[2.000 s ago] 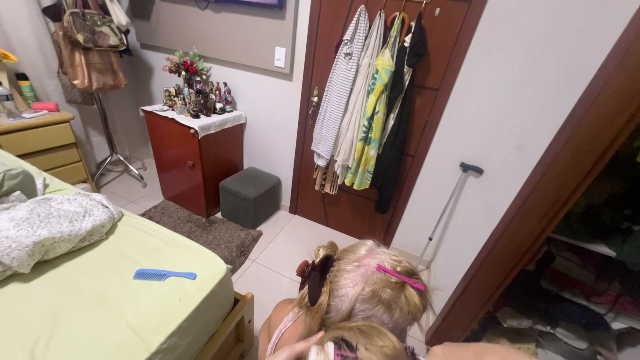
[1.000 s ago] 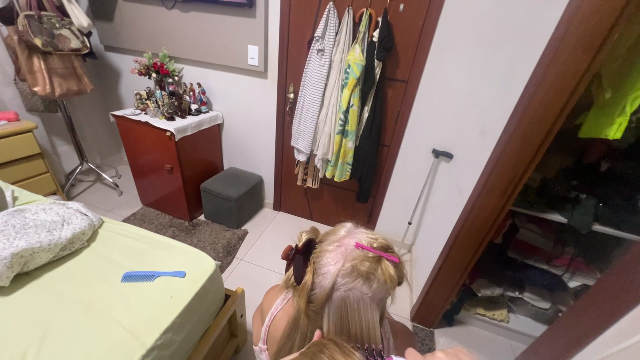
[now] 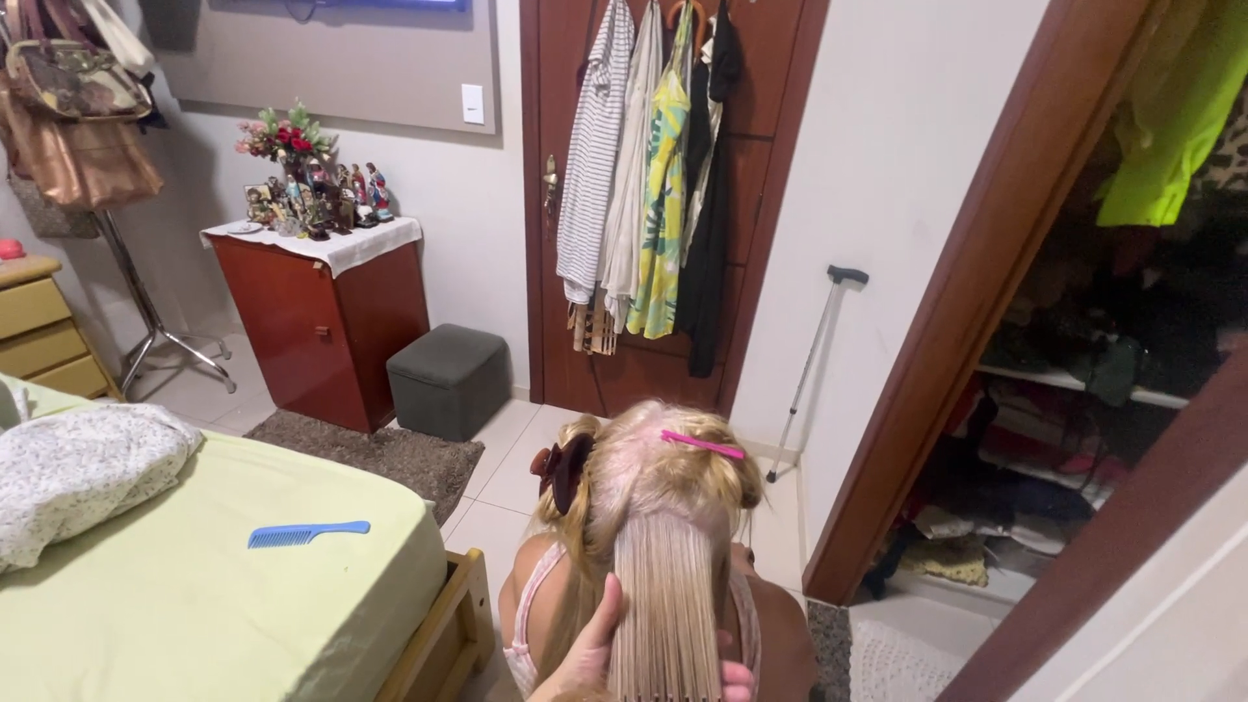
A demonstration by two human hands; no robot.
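Observation:
A seated person's blonde hair (image 3: 668, 585) hangs straight down the back in a combed section. My left hand (image 3: 590, 643) holds this section low down, thumb at its left edge. Fingertips at the section's right edge look like those of the same hand, its palm hidden under the hair. A row of dark bristle or comb tips (image 3: 673, 696) crosses the hair at the bottom edge; the rest of that tool is cut off. My right hand is out of view. A dark claw clip (image 3: 563, 473) gathers hair at the left, and a pink hair clip (image 3: 702, 445) lies across the crown.
A blue comb (image 3: 308, 533) lies on the bed (image 3: 322, 604) at left. Behind stand a dark ottoman (image 3: 448, 380) and a red cabinet (image 3: 292, 341). A walking cane (image 3: 817, 370) leans on the wall, left of an open closet (image 3: 907, 322).
The hair section now hangs straight and more visible, with my left hand along it. The hand seen at the lower right in the earlier frames has left that spot. The view has shifted.

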